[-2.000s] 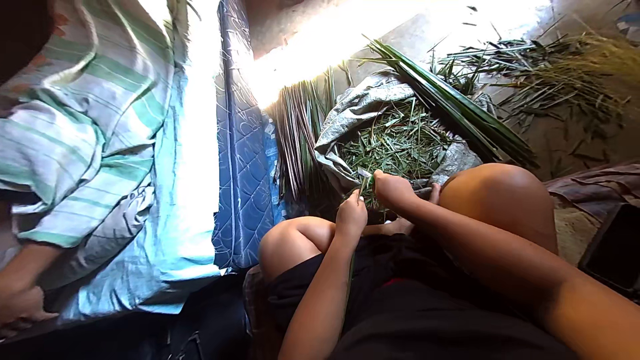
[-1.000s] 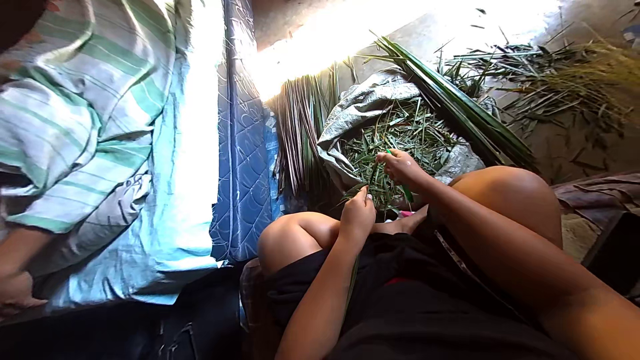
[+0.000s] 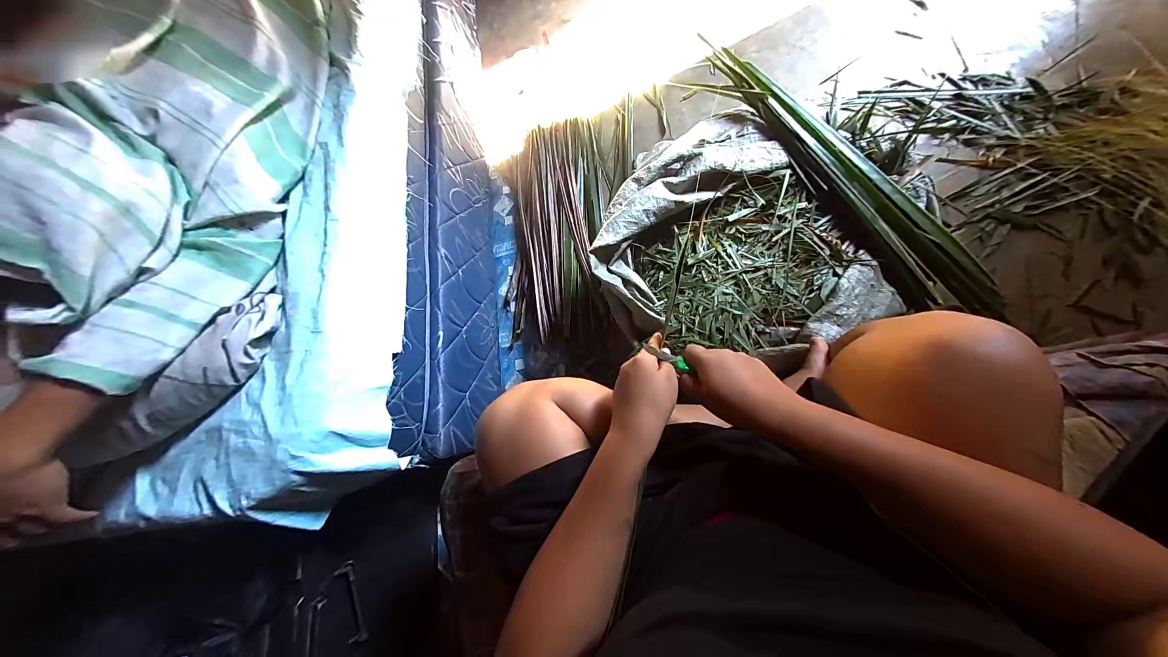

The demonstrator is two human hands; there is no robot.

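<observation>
My left hand (image 3: 646,391) is closed around a long thin green leaf strip (image 3: 676,283), which rises in front of it and also trails down along my forearm. Just right of it, my right hand (image 3: 730,379) grips a small tool with a green handle (image 3: 681,364); its thin end meets the strip at my left fingertips. Both hands are between my knees, at the near edge of an open woven plastic sack (image 3: 630,214). Short cut leaf pieces (image 3: 748,265) fill the sack. A bundle of long green leaves (image 3: 867,192) lies across its right rim.
More long leaf strips (image 3: 557,228) stand between the sack and a blue quilted mattress (image 3: 456,246). Loose leaf scraps (image 3: 1031,146) are scattered on the floor at the upper right. At the left, a person in a striped garment (image 3: 219,164) rests a hand (image 3: 41,497) on the bedding.
My right hand has come back from over the sack to my left hand, where it also was in the earliest frame. The other person's hand at the left has shifted slightly.
</observation>
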